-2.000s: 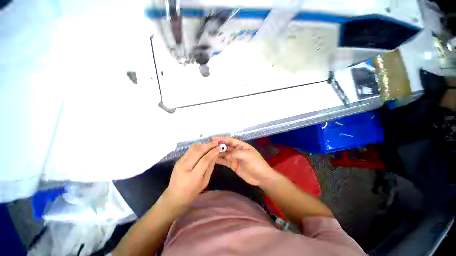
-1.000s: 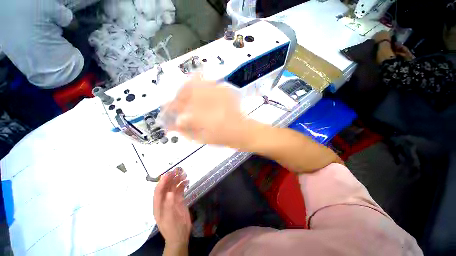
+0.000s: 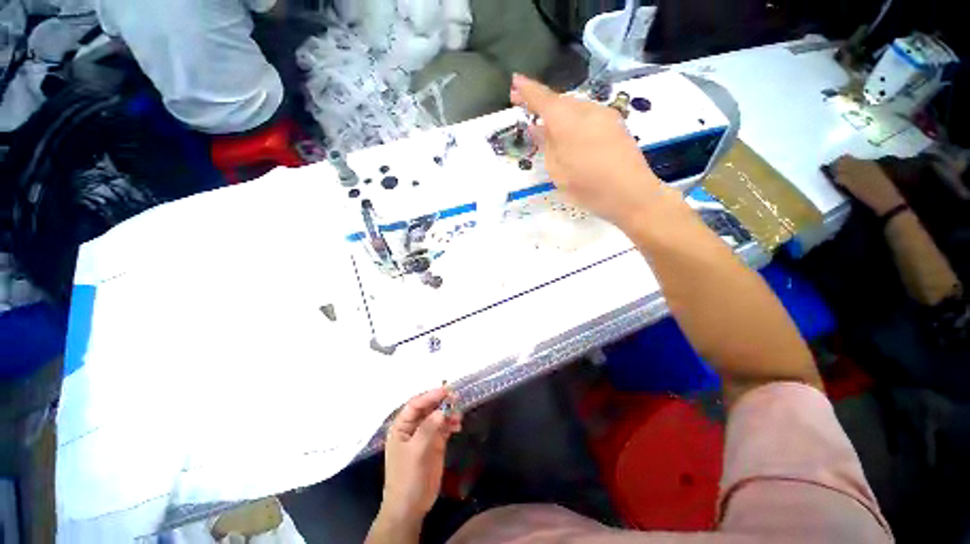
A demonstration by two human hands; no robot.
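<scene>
The white sewing machine head (image 3: 457, 175), with a blue stripe, stands across the table. My right hand (image 3: 596, 154) is over the top of the head, beside a round metal fitting (image 3: 515, 141); its fingertips point to the back, and whether they hold anything cannot be told. My left hand (image 3: 417, 452) is at the table's front edge, with a tiny metallic part (image 3: 448, 405), possibly a bobbin case, between its fingertips. Another tiny part (image 3: 434, 343) lies on the table near the bed's front-left corner. The presser foot and needle area (image 3: 399, 260) has no hand at it.
White fabric (image 3: 213, 372) covers the table's left. Brown tape (image 3: 761, 197) is at the right. A red stool (image 3: 670, 462) and blue bin (image 3: 665, 356) are below the front edge. A person's arm (image 3: 904, 228) is at the right, another person's white sleeve (image 3: 202, 69) behind left.
My right hand has moved from over the needle end to farther back and right along the head. My left hand now pinches a small part at the edge. The camera view has shifted.
</scene>
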